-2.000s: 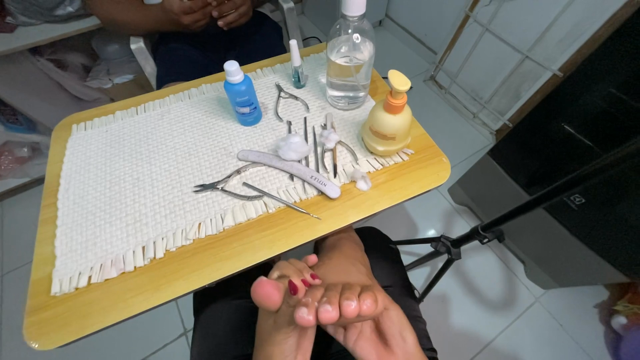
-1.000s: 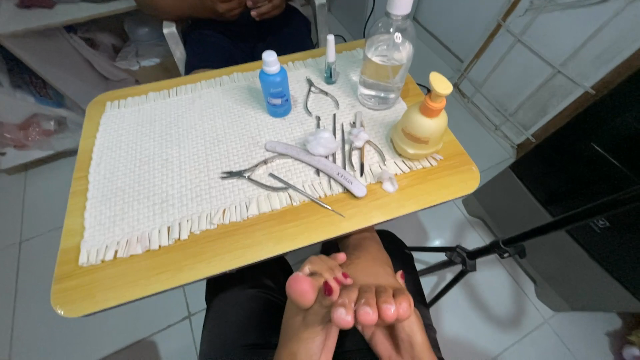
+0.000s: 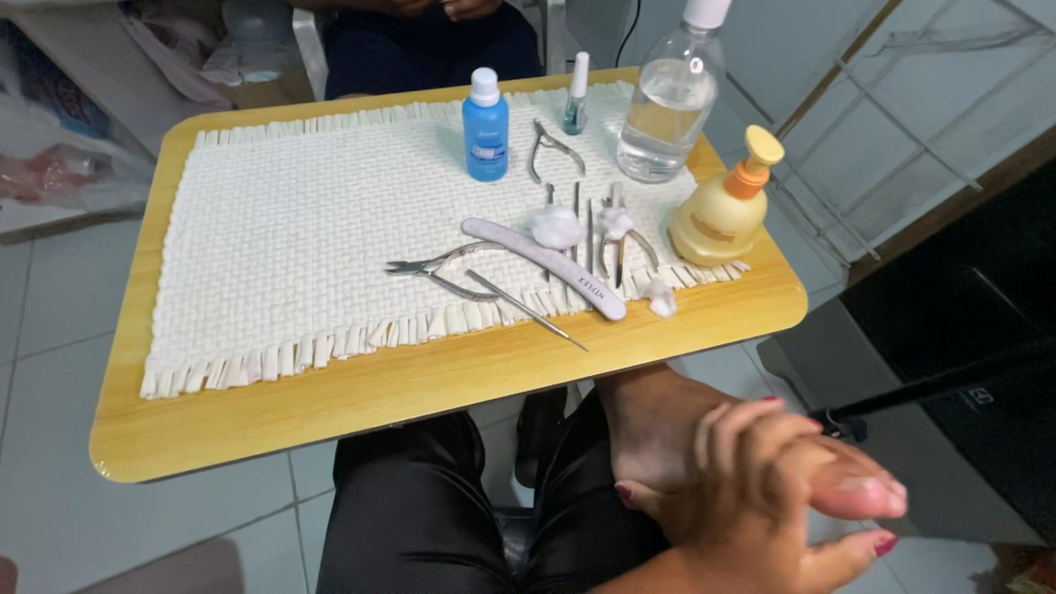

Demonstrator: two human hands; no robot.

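Note:
My left hand (image 3: 742, 487), with red nails, wraps over the front of a bare foot (image 3: 652, 429) that comes from under the table onto my lap; the big toe sticks out past my fingers, and my hand hides part of the foot. My right hand is out of view. Beyond, on a woven white mat (image 3: 313, 214), lie cuticle nippers (image 3: 425, 268), a nail file (image 3: 553, 264), a metal pusher (image 3: 528, 309), more nippers (image 3: 557, 148) and cotton (image 3: 557, 225). Behind them stand a blue bottle (image 3: 486, 132) and a small nail polish bottle (image 3: 576, 103).
The yellow wooden table (image 3: 346, 412) spans the space before me. A clear bottle of liquid (image 3: 664, 115) and a yellow pump bottle (image 3: 722, 214) stand at its right. A person (image 3: 429, 49) sits across. A black stand leg (image 3: 924, 379) crosses at right, by a dark appliance (image 3: 990, 305).
Both my hands were at the toes earlier; now only my left hand shows, wrapped over the foot. The foot has shifted right relative to the table.

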